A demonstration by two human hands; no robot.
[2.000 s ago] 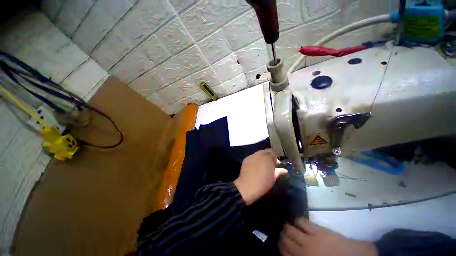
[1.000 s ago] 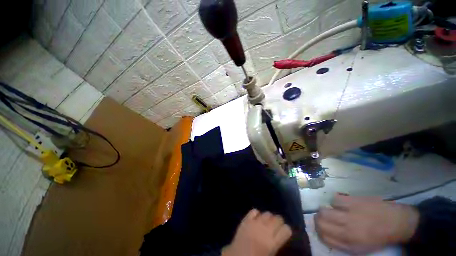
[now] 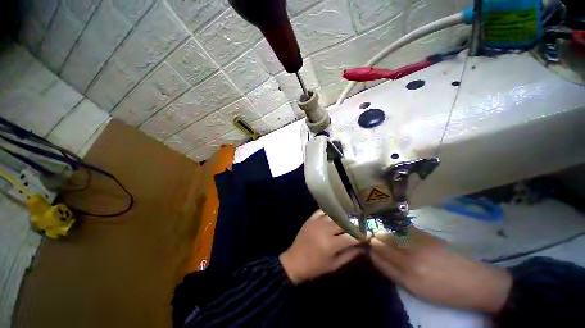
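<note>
A dark cloth garment piece covers the table left of and below the off-white sewing machine. My left hand lies on the cloth just left of the presser foot area, fingers towards the needle. My right hand is slightly blurred and reaches in from the right, its fingertips by the needle area close to my left fingers. The fingertips of both hands are at the cloth edge under the machine head. Whether they pinch it is hard to see.
A dark red screwdriver stands on the machine head. A red slim tool and a blue-green container are on the arm. Light blue snips lie behind the needle. A yellow plug and brown board are at left.
My left hand has moved up the cloth to the needle area. My right hand has moved left and up from the bed's front to the needle. The view has shifted slightly.
</note>
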